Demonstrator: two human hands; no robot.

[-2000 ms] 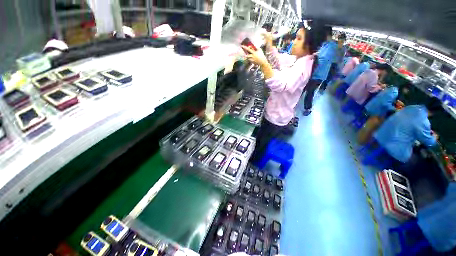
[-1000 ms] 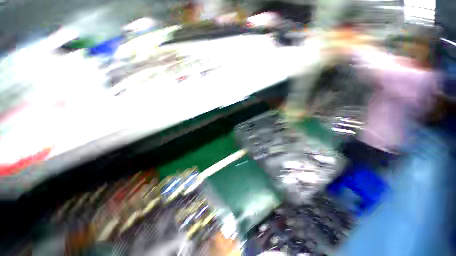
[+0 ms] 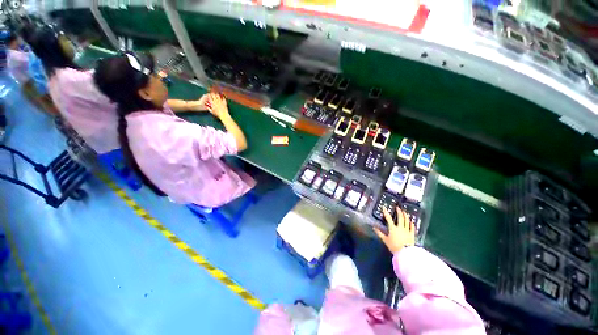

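Note:
A clear blister tray [image 3: 326, 201] lies on the green bench in front of me. It holds opened phones with dark keypads. Some have blue-lit screens, such as this opened phone [image 3: 397, 178]; others have pale gold-edged tops. Several closed dark phones [image 3: 355, 195] lie in its near-left pockets. My right hand [image 3: 397, 227] lies palm down over the near-right keypads, fingers spread, partly hiding them. I cannot tell how firmly it touches them. My left hand is not in view; a pink sleeve shows at the bottom edge.
More gold-edged phones [image 3: 334, 99] stand behind the tray near a brown board [image 3: 311, 127]. A red-orange slip [image 3: 280, 140] lies on the bench. Stacked blister trays [image 3: 543, 246] stand at right. A white shelf [image 3: 367, 42] overhangs. A person in pink [image 3: 180, 150] sits at left.
The view has swung from the aisle and shelf to the bench, tray and seated people. My right hand now shows clearly over the tray; the one-second-old frame is heavily blurred.

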